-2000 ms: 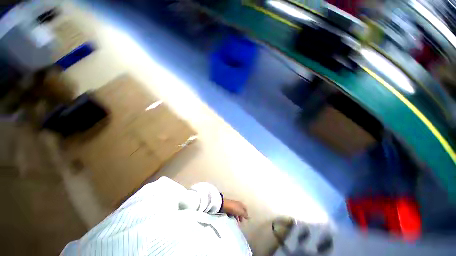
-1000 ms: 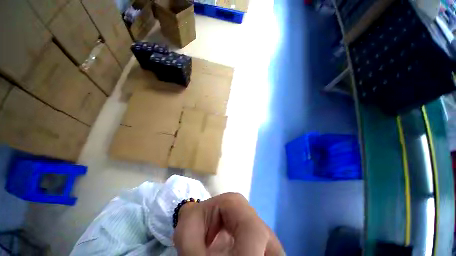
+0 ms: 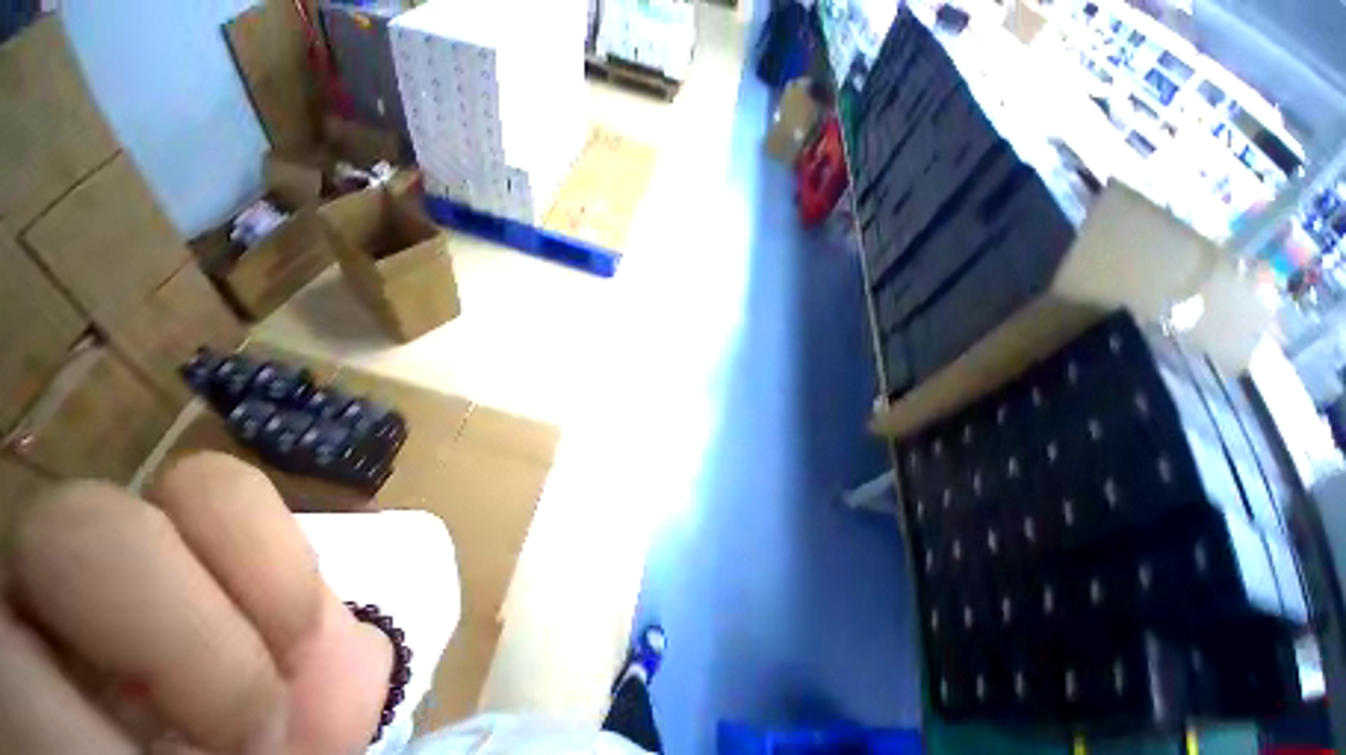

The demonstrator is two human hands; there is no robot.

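Note:
My left hand [image 3: 192, 620] is large and close at the lower left edge, with curled fingers and a dark bead bracelet at the wrist. Nothing shows in it. My right hand is not in view. Black watch boxes [image 3: 1063, 531] stand stacked in rows on the green bench at the right, their small white marks facing me. More black box stacks [image 3: 960, 192] stand farther along the bench. An open carton flap [image 3: 1004, 354] rises between the two groups. Another group of black boxes [image 3: 318, 428] lies on flattened cardboard [image 3: 473, 502] on the floor at the left.
Brown cartons [image 3: 104, 251] are stacked at the left wall. An open carton [image 3: 391, 266] stands beyond the floor boxes. White boxes [image 3: 473, 111] stand on a blue pallet [image 3: 517, 233]. A blue tote [image 3: 812, 738] is cut off at the bottom edge. A shoe [image 3: 645, 649] shows on the floor.
The view has swung towards the bench, showing far more of the box stacks. My left hand has moved from the lower centre to the lower left and stays curled.

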